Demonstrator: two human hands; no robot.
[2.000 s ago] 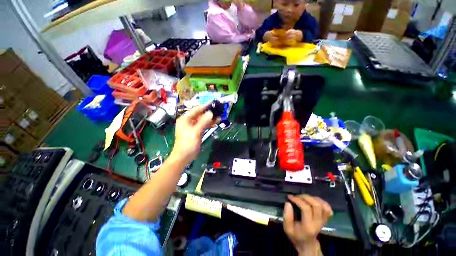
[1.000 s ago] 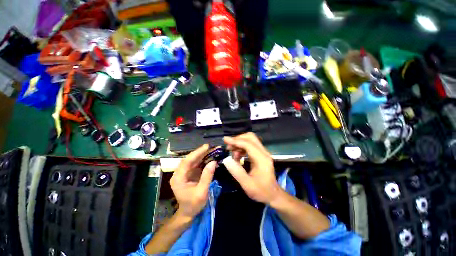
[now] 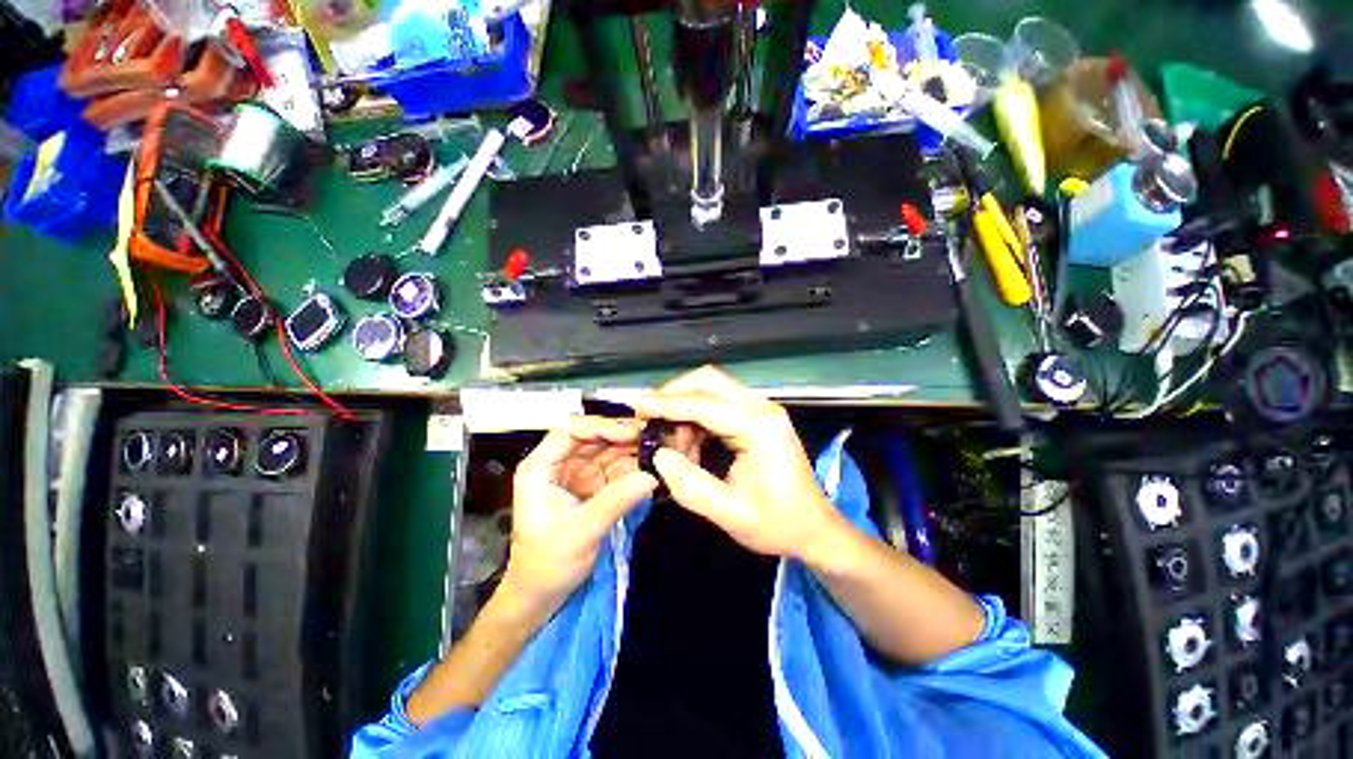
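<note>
A small dark watch part (image 3: 650,442) is held between the fingertips of both hands, in front of the bench edge. Fingers cover most of it, so its shape is hard to tell. My left hand (image 3: 571,497) grips it from the left. My right hand (image 3: 742,467) grips it from the right. The black press fixture (image 3: 727,315) with two silver plates and red-tipped clamps stands on the bench just beyond the hands.
Several round watch parts (image 3: 379,337) lie left of the fixture. A black foam parts tray (image 3: 201,578) is at left, another with cog-shaped parts (image 3: 1240,552) at right. Yellow-handled pliers (image 3: 1000,252), a light blue bottle (image 3: 1123,212) and an orange-framed meter (image 3: 175,193) lie on the bench.
My left hand has come back from over the bench and joined my right hand at the part. Since then the part has turned more edge-on. The view has tilted down and the red lever grip has left it.
</note>
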